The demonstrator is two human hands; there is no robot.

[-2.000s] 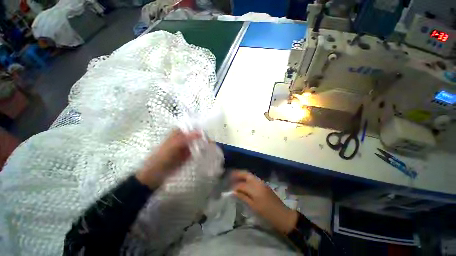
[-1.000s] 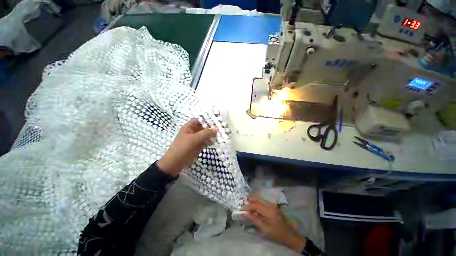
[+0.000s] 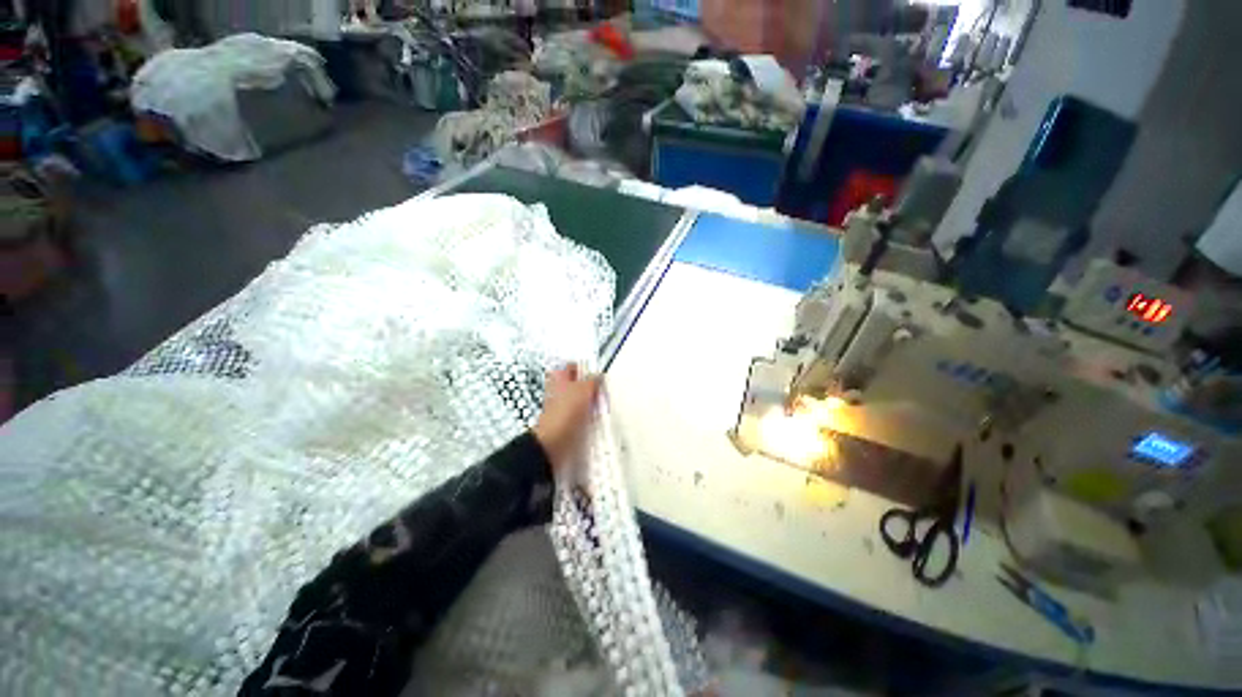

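Observation:
A large white openwork mesh fabric [image 3: 395,313] is heaped over the left of the table and down toward my lap. My left hand [image 3: 569,415] is closed on an edge of the mesh near the table's front edge. From it a narrow strip of the mesh hangs down to the bottom of the picture. My right hand cannot be made out; the lower end of the strip is blurred and cut off by the bottom edge.
The sewing machine [image 3: 940,395] stands right, its lamp glaring at the needle area. Black scissors [image 3: 922,545], a blue pen [image 3: 968,513], blue snips [image 3: 1046,605] and a cream box [image 3: 1073,541] lie on the tabletop. Bins with cloth stand behind.
The view has tilted up, showing more room. My left hand has moved forward along the mesh, whose edge now hangs as a long strip. My right hand has dropped out of sight.

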